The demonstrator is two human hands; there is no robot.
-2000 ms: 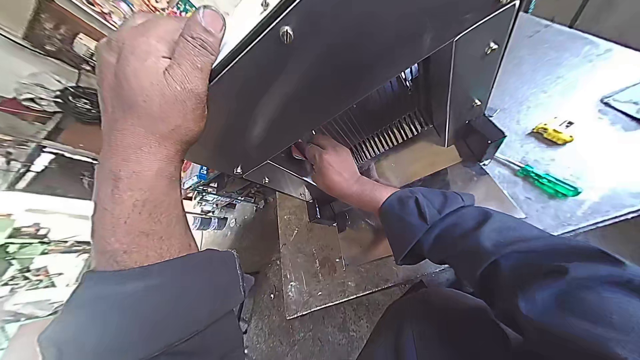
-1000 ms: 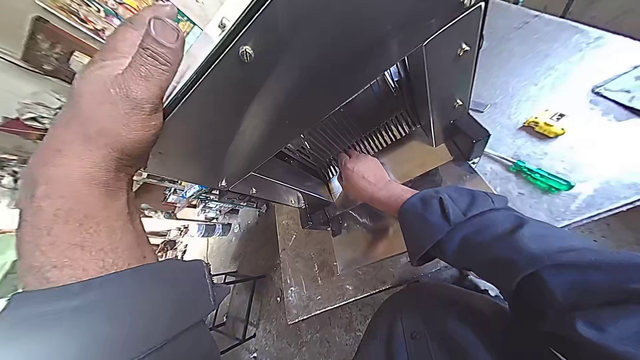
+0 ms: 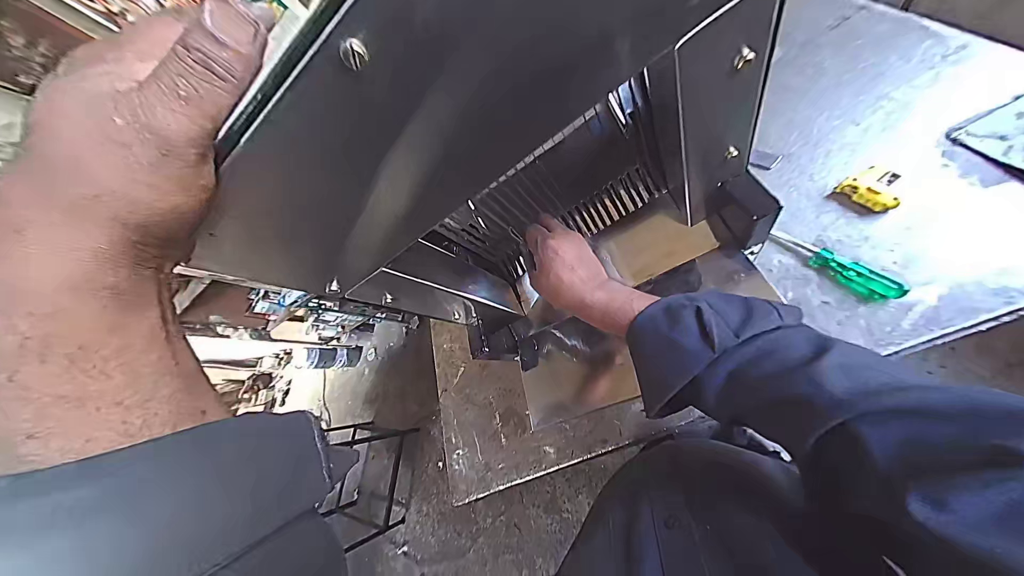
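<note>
A large dark metal machine housing (image 3: pixel 448 120) with screws on its face stands tilted in front of me. At its upper left edge, my left hand (image 3: pixel 152 120) grips the housing, thumb on top. My right hand (image 3: pixel 564 260) reaches into the opening underneath, its fingers at a row of thin metal slats (image 3: pixel 612 204). The fingertips are partly hidden among the slats, so whether they hold anything is unclear. Beneath the opening lies a shiny metal sheet (image 3: pixel 576 384).
On the metal-topped table (image 3: pixel 944 272) at the right lie a green-handled screwdriver (image 3: pixel 864 276), a yellow object (image 3: pixel 870 190) and a dark-edged flat piece (image 3: pixel 992 136). A black metal frame (image 3: pixel 392 480) stands on the floor at lower left.
My right hand has moved rightward along the slats from the opening's left end. My left hand stays on the housing's edge. The view has shifted somewhat.
</note>
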